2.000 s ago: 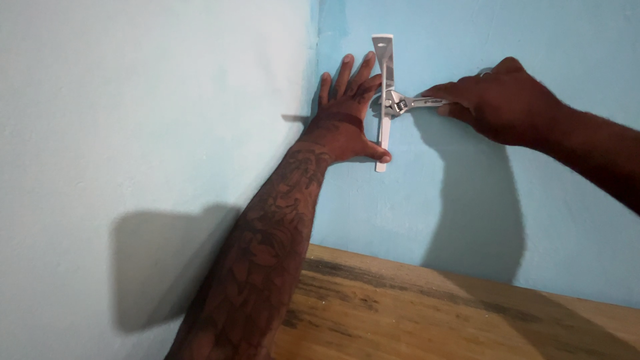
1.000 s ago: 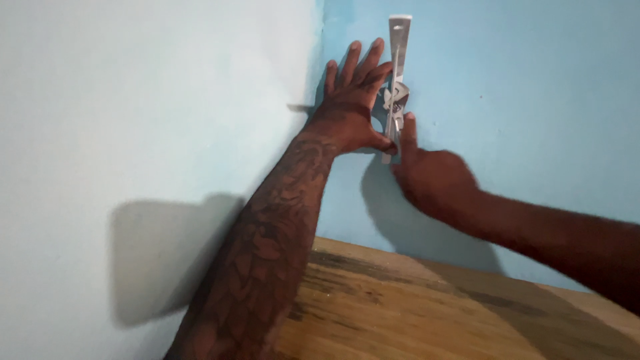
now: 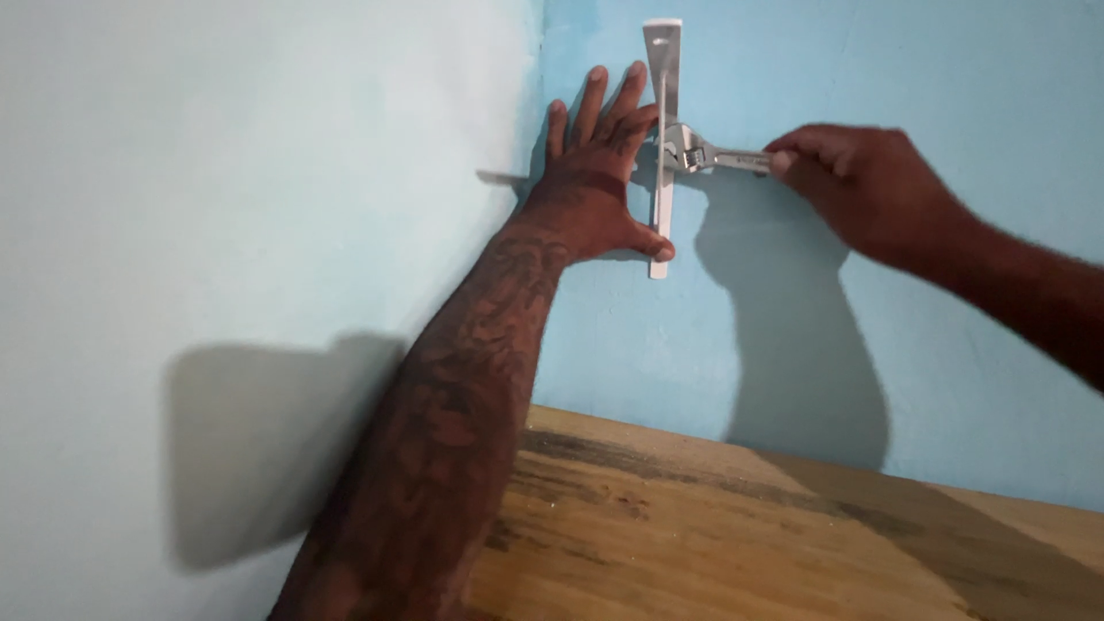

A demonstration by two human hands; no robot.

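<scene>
A white metal shelf bracket (image 3: 664,86) stands upright against the blue wall, close to the corner. My left hand (image 3: 595,181) lies spread on the wall at its left, the thumb across the bracket's lower part and a finger touching it higher up. My right hand (image 3: 849,177) grips the handle end of a silver adjustable wrench (image 3: 720,158), which points left. The wrench's jaws are at the middle of the bracket, close to the wall; whatever they sit on is hidden.
A pale wall (image 3: 259,172) meets the blue wall (image 3: 949,103) in a corner just left of my left hand. Below runs a wooden board surface (image 3: 690,535) with dark stains. Shadows of my arms fall on both walls and the wood.
One second ago my right hand was lower, close to the bracket's lower part; now it is farther right and higher, with the wrench handle pointing right. My left hand stays at the bracket.
</scene>
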